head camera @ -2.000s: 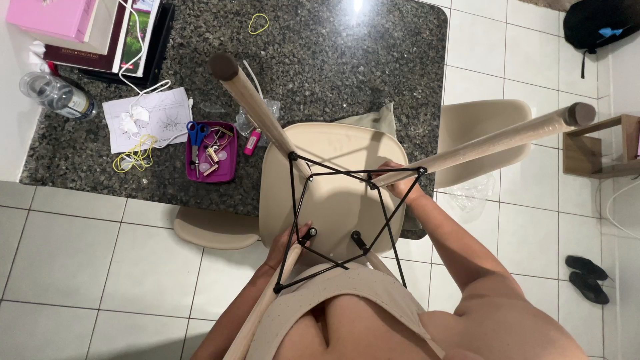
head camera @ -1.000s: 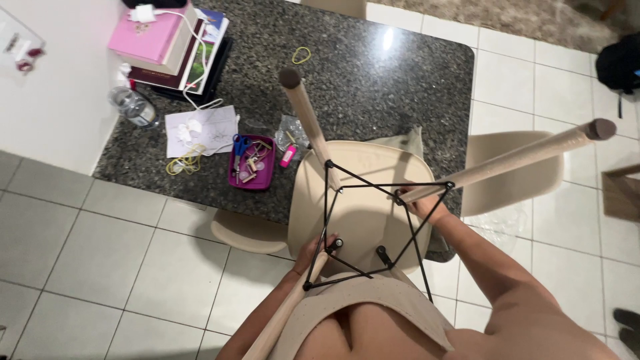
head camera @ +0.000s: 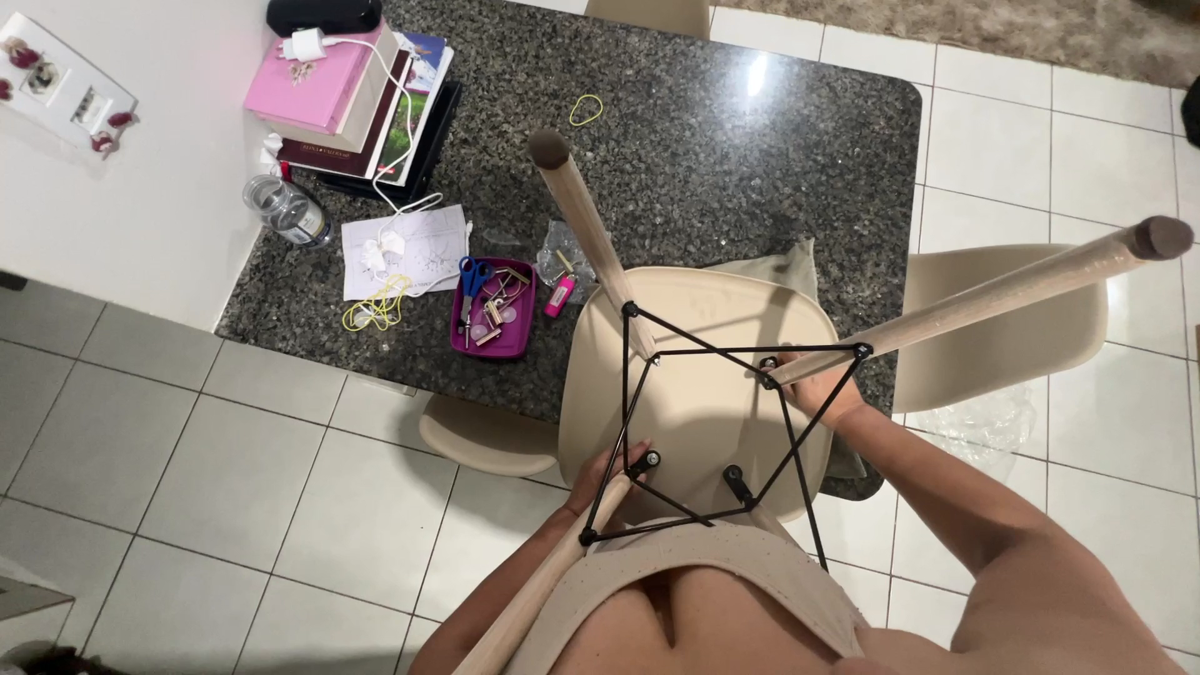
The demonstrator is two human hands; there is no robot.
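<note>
An upturned chair with a beige plastic seat [head camera: 703, 412] rests at the edge of the granite table, its wooden legs [head camera: 994, 291] pointing up and outward, joined by black metal rods [head camera: 750, 351]. My left hand [head camera: 605, 473] lies at the seat's near left, beside a black bracket [head camera: 647, 461] and the near left leg. My right hand [head camera: 825, 389] is at the base of the right leg, by its bracket; the leg and rods partly cover the fingers. Whether either hand grips the chair or only touches it is unclear.
On the granite table [head camera: 675, 122] are a purple tray [head camera: 490, 352] with blue scissors [head camera: 474, 274] and metal hardware, a pink lighter [head camera: 560, 295], papers [head camera: 361, 253], yellow cord [head camera: 375, 314], a plastic bottle [head camera: 291, 214] and stacked books [head camera: 319, 84]. Other beige chairs [head camera: 1012, 328] stand around.
The view has shifted left, showing more of the wall. Both hands remain at about the same places on the upturned chair.
</note>
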